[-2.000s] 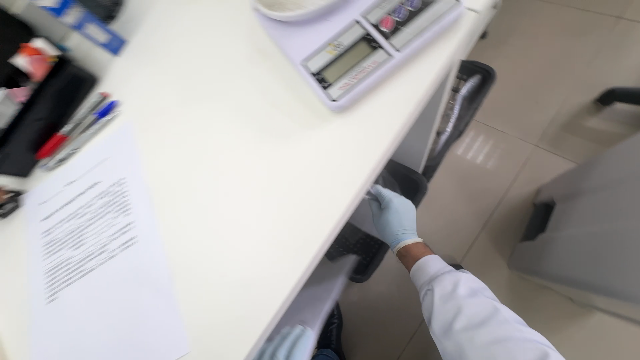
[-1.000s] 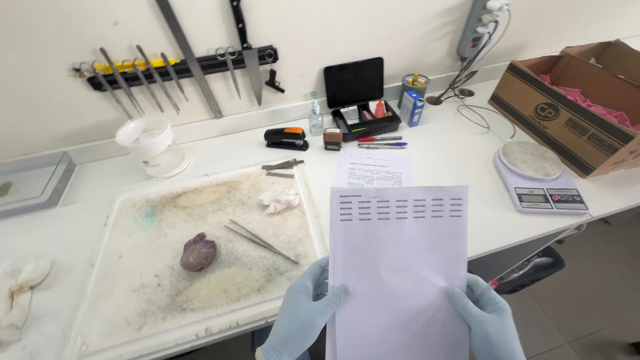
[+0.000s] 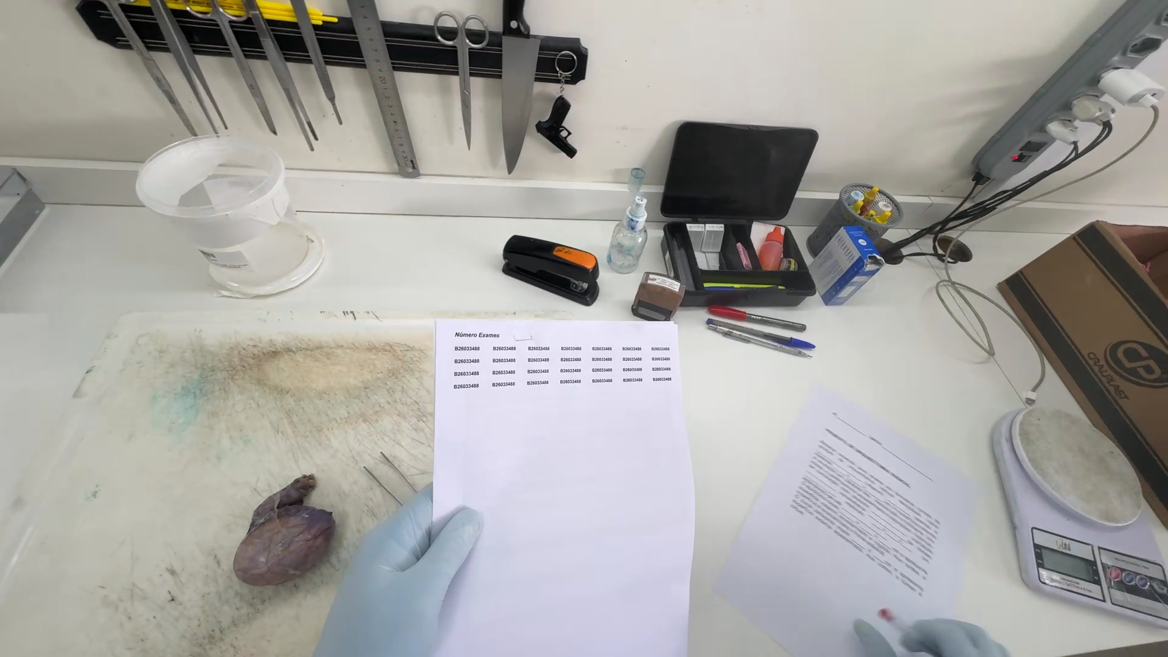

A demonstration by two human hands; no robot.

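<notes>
My left hand (image 3: 411,566), in a pale blue glove, grips a sheet of paper (image 3: 566,493) by its left edge, thumb on the front. The sheet bears rows of small print near its top. My right hand (image 3: 931,639), also gloved, is at the bottom edge, over the lower part of a printed page (image 3: 858,520) that lies on the bench. A small red-tipped object shows blurred at its fingers; whether they grip it is unclear. Left of my left hand, a dark purplish tissue specimen (image 3: 285,546) lies on a stained cutting board (image 3: 182,456). Tweezers (image 3: 392,474) are partly hidden behind the sheet.
A lidded plastic tub (image 3: 219,210), a stapler (image 3: 550,269), a stamp (image 3: 657,297), a black open case (image 3: 739,265) and pens (image 3: 757,319) stand or lie along the back. A kitchen scale (image 3: 1077,493) and cardboard box (image 3: 1095,338) are at right. A knife (image 3: 518,91) hangs above.
My right hand has left the held sheet and moved right, down to the printed page on the bench. My left hand still holds the sheet. The view is closer to the bench.
</notes>
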